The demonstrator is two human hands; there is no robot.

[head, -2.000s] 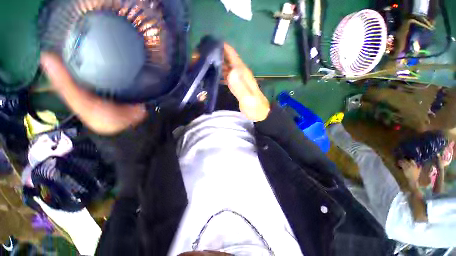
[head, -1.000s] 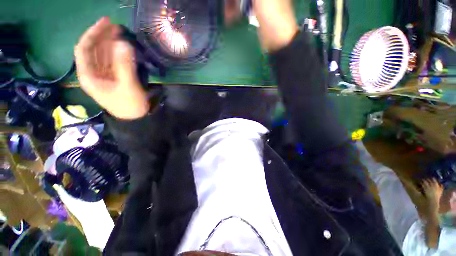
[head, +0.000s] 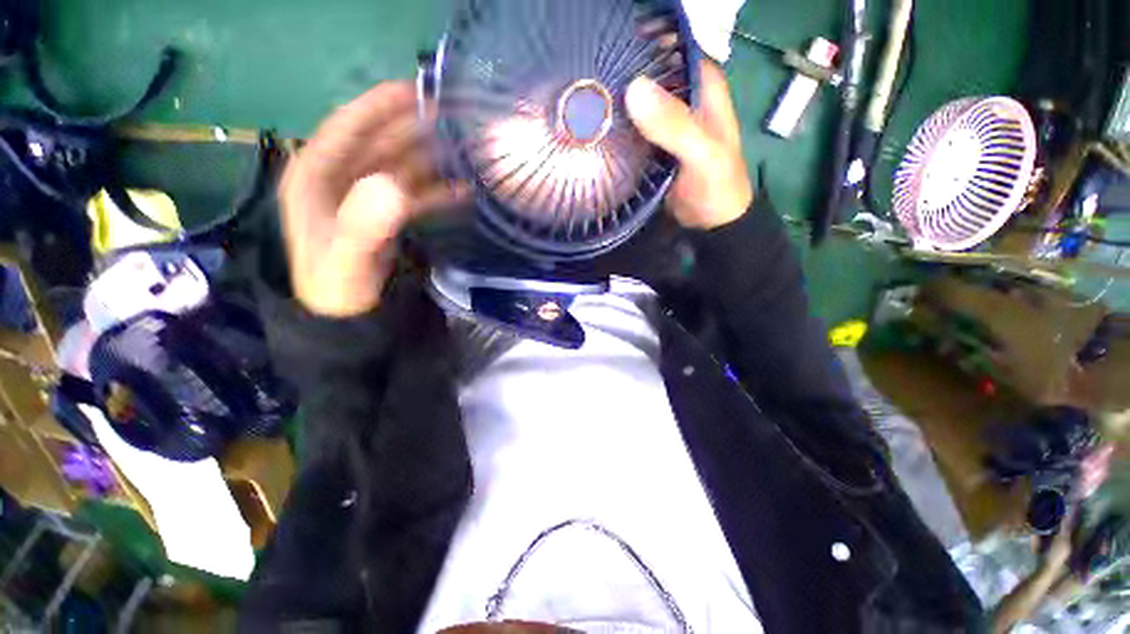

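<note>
A black clip fan point(head: 545, 186) is held up in front of my chest, its front grille with thin radial spokes and round centre badge facing me. Its dark clip base point(head: 533, 316) hangs below, with a small round mark. My right hand point(head: 704, 151) grips the fan's right side, thumb on the grille and the other fingers partly hidden behind the rim. My left hand point(head: 359, 204) is blurred at the fan's left side, palm partly showing; I cannot tell whether it touches the rim.
The green bench point(head: 310, 50) is behind the fan. A pale pink fan point(head: 967, 173) stands at its right edge, near dark tools point(head: 855, 124) and a small white object point(head: 803, 87). Black fan parts point(head: 180, 378) and cartons are at left. A neighbouring person's hand point(head: 1093, 473) shows at lower right.
One second ago the fan lay farther forward over the bench and my left hand was off it. Now the fan is raised close to my chest, with my right hand on it.
</note>
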